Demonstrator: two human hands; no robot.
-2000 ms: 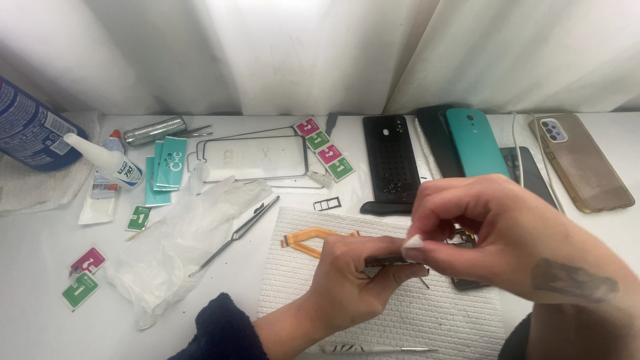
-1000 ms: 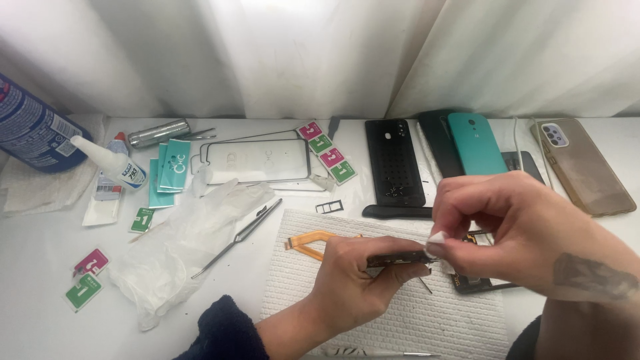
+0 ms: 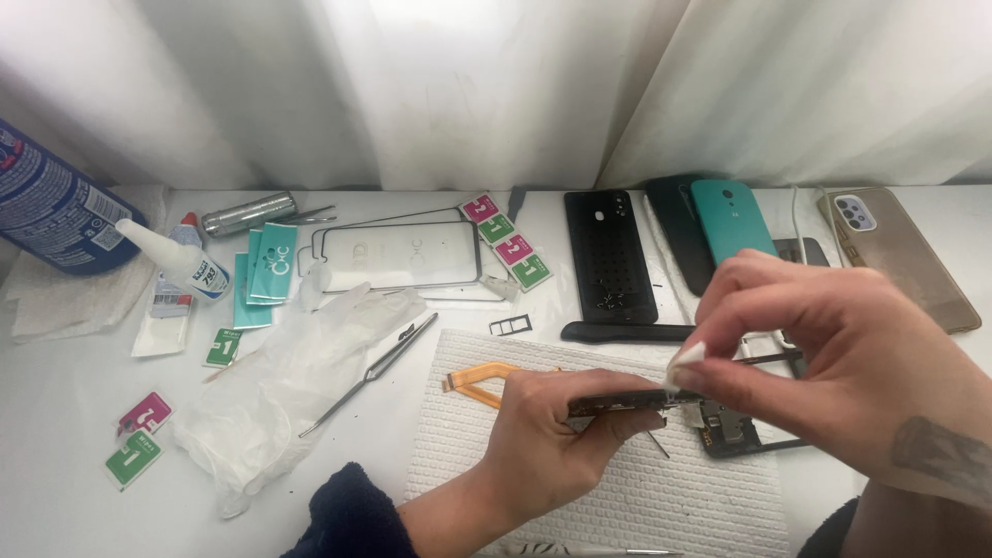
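Observation:
My left hand point(image 3: 554, 442) grips a thin dark phone part point(image 3: 620, 402) edge-on above a white textured paper towel point(image 3: 480, 473). My right hand point(image 3: 798, 349) pinches a small white piece point(image 3: 686, 360), perhaps folded paper or cloth, against the right end of that part. An orange flex cable point(image 3: 480, 377) lies on the towel, left of my left hand. Behind my right fingers is an opened phone frame point(image 3: 732, 434) with inner parts showing, partly hidden. A thin dark rod point(image 3: 657, 445) shows just below the held part. Near the front edge lies a pen-like tool with a metal tip point(image 3: 643, 551).
Crossed metal tweezers point(image 3: 372, 372) lie beside a crumpled translucent glove point(image 3: 279, 403). Behind are screen glasses point(image 3: 403, 252), a SIM tray point(image 3: 510, 324), a black back cover point(image 3: 608, 256) holding small screws, a teal cover point(image 3: 732, 217) and a clear brown case point(image 3: 899, 256). A glue bottle point(image 3: 182, 263) stands left.
My right hand and the white piece have shifted slightly at the end of the held part, with more of the opened phone frame showing than two seconds ago. My left hand keeps its hold.

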